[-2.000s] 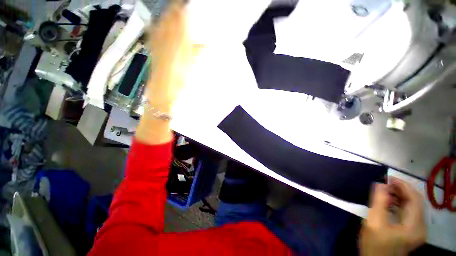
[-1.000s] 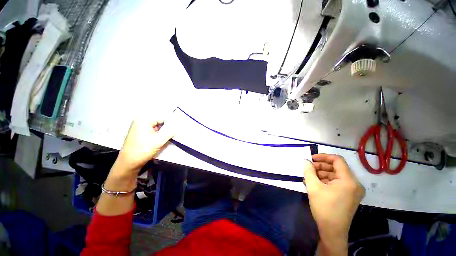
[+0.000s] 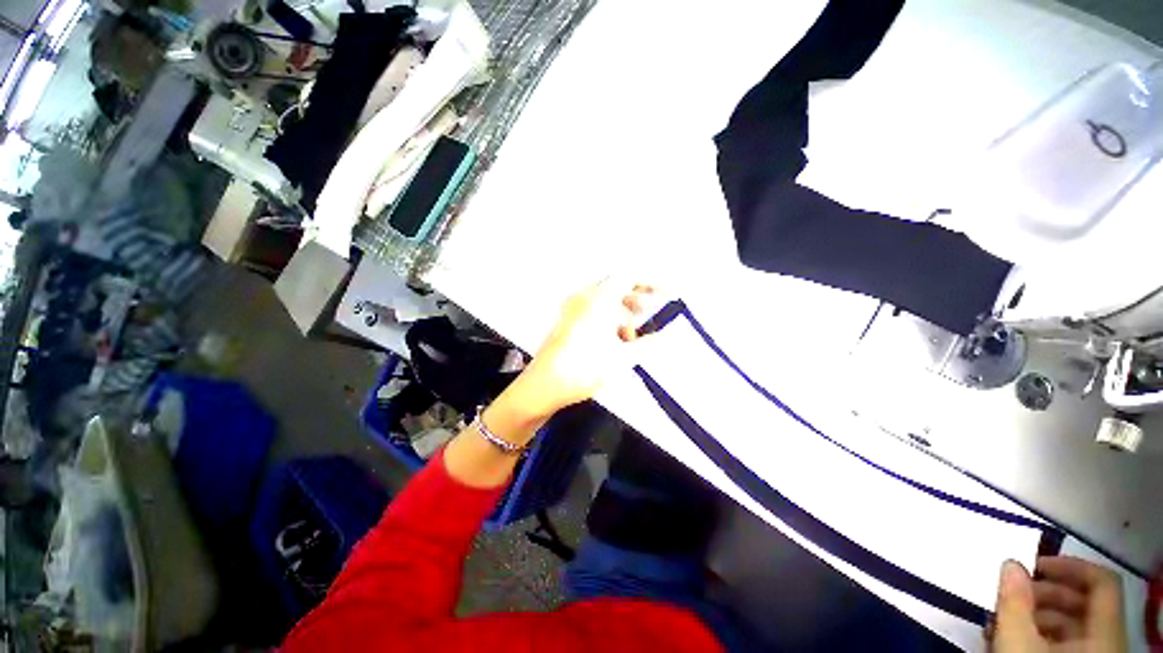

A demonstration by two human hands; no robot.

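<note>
A white curved piece (image 3: 816,447) lies on a dark curved piece (image 3: 778,500) along the table's front edge, with dark borders showing along both long edges and at both ends. My left hand (image 3: 589,342) has its fingertips on the left end of the two layers. My right hand (image 3: 1061,610), cut off by the lower edge, pinches the right end between thumb and fingers. A dark band (image 3: 848,242) lies behind them, its right end at the presser foot (image 3: 992,347) of the sewing machine.
The white machine head (image 3: 1084,274) stands at the right, with a metal ring (image 3: 1104,139) near it. A side stand at upper left bears black and white strips (image 3: 383,134) and a phone (image 3: 431,188). Blue bins (image 3: 306,517) stand below at left. Red scissor handles barely show at the right edge.
The view has swung left. Two seconds ago the front dark piece was bare and my left hand was at the side stand; now the white piece lies on it, as one second ago.
</note>
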